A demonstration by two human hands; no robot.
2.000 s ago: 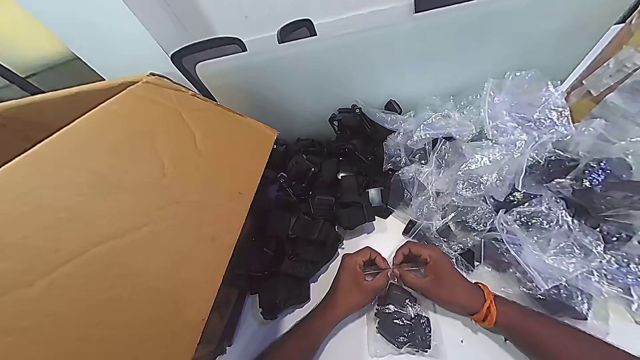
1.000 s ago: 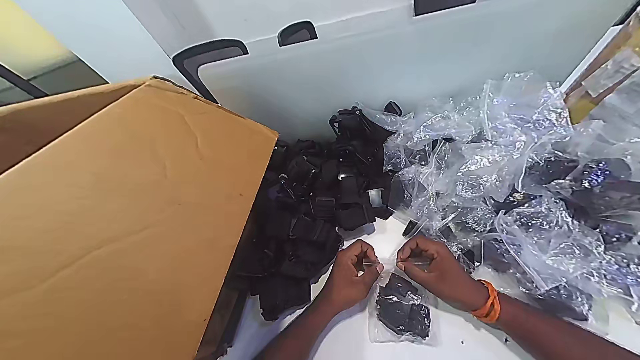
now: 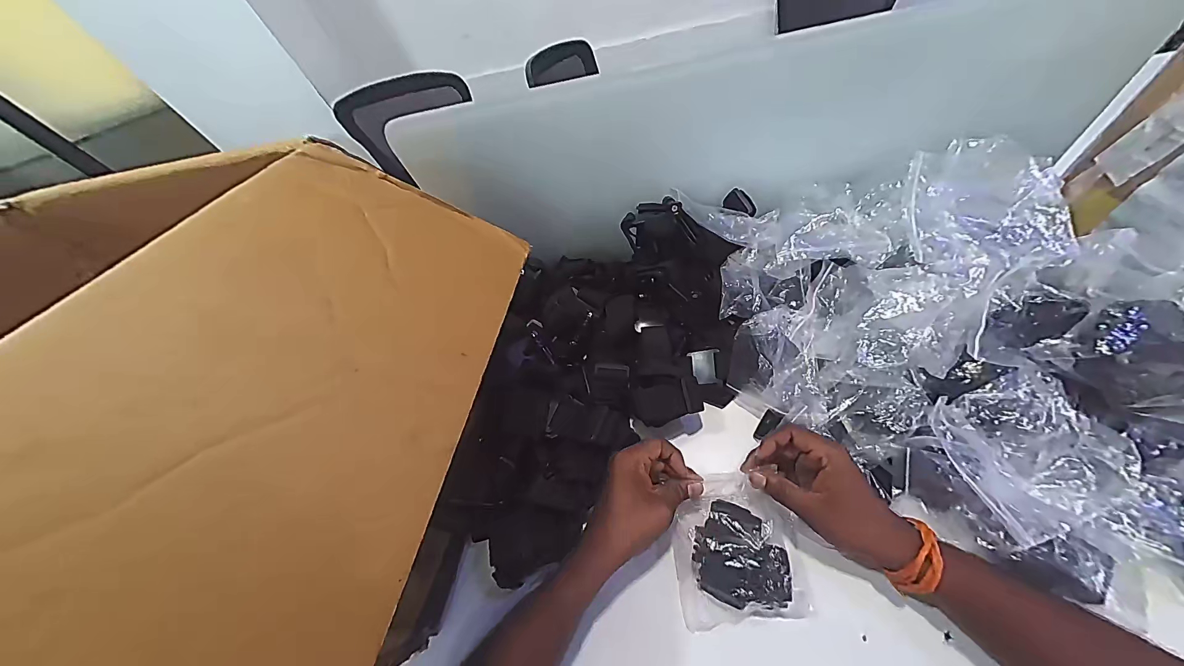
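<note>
A clear plastic bag lies on the white table with folded black strap-like items inside it. My left hand pinches the bag's upper left corner between thumb and finger. At the upper right corner, the thumb and fingertips of my right hand close on the bag's edge; an orange band circles that wrist. Just beyond my hands is a heap of black strap items, some with buckles. To the right spreads a pile of clear bags, many with dark contents.
A large open cardboard box takes up the left side, beside the black heap. Behind the heaps stands a pale panel, with chair backs beyond it. More cardboard shows at the far right edge.
My hands, close together at the bag's top two seconds ago, are now farther apart at its two upper corners. The bag's top edge is spread wider.
</note>
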